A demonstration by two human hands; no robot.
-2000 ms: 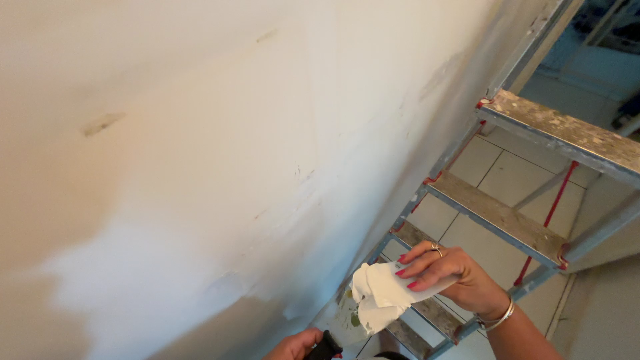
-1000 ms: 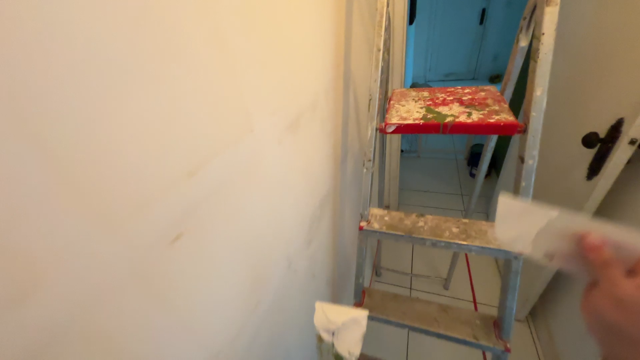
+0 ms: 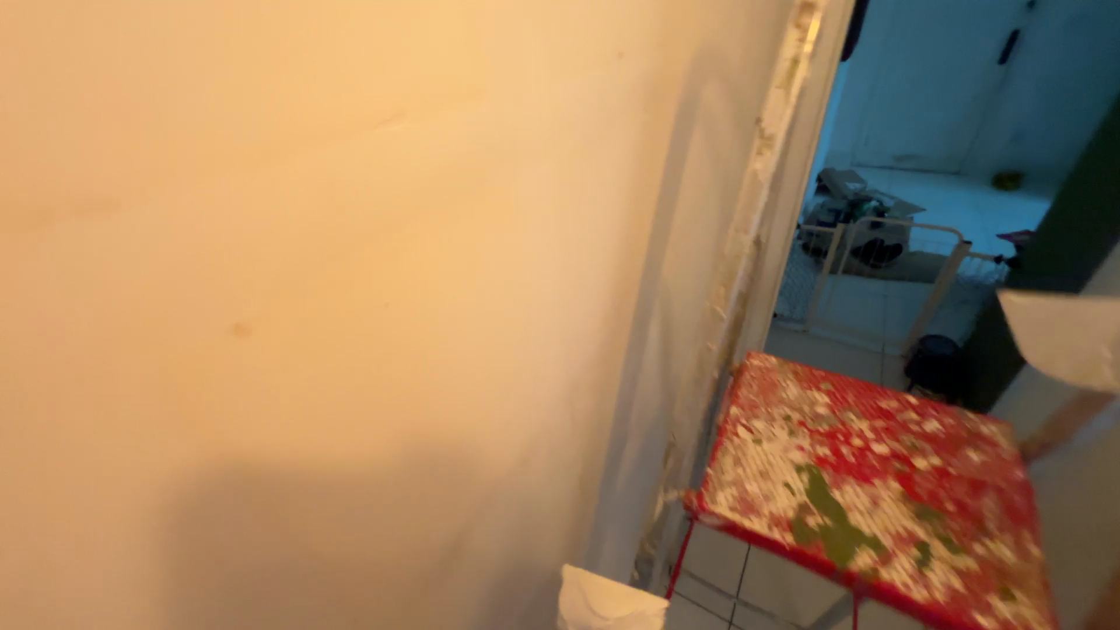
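Neither of my hands shows clearly in the head view. At the bottom edge, a blade loaded with white paste [image 3: 611, 602] pokes up close to the wall; whatever holds it is out of frame. Another broad, pale blade [image 3: 1067, 339], blurred, enters from the right edge above the ladder's top platform, its holder also cut off. The plastered wall [image 3: 367, 262] fills the left and middle, with faint smears and a small brownish spot [image 3: 241, 330].
A stepladder's red platform [image 3: 884, 490], spattered with white and green, stands at lower right beside the chipped door frame edge [image 3: 761, 166]. Through the doorway are a white metal gate [image 3: 906, 225], a dark round object [image 3: 936, 363] and a heap of items [image 3: 862, 219] on the floor.
The view has swung up and closer to the ladder's platform. The right hand, seen earlier holding the broad blade, no longer shows clearly; the blade remains at the right edge.
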